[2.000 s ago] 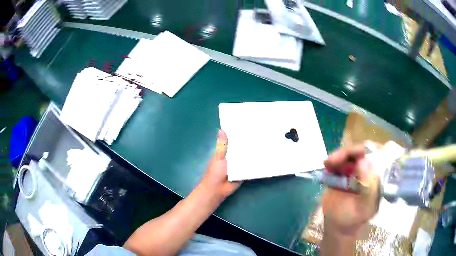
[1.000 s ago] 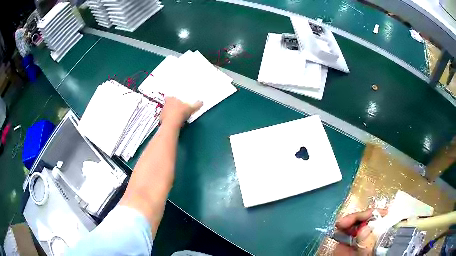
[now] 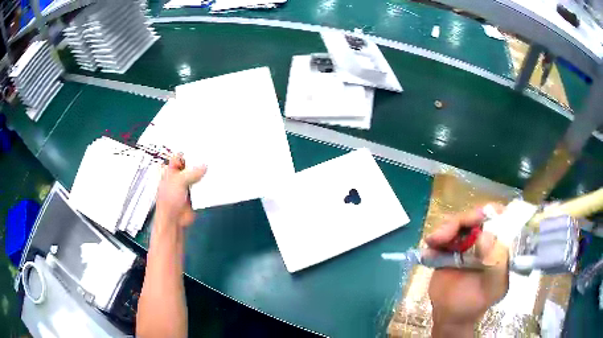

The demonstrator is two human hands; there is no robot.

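Note:
My left hand (image 3: 177, 188) holds a plain white solar panel (image 3: 235, 135) by its lower left edge, raised over the bench. The panel's right corner overlaps the left corner of the white back shell (image 3: 324, 224) in view; I cannot tell if they touch. The shell lies on the green bench, its dark three-lobed wire hole (image 3: 352, 197) uncovered. My right hand (image 3: 466, 264) is closed on the grey-white glue gun (image 3: 545, 244), with a red part at the fingers. Its pale nozzle (image 3: 397, 256) points left, right of the shell.
A panel stack (image 3: 106, 178) with red wires lies at left. White shells (image 3: 327, 99) lie on the far belt, and shell stacks (image 3: 119, 36) stand far left. The brown glue-smeared board (image 3: 443, 198) is at right. A grey bin (image 3: 73, 231) is at lower left.
My left hand, earlier on the shell and then at the panels, has lifted one panel toward the shell. My right hand has moved up with the gun since the middle frame.

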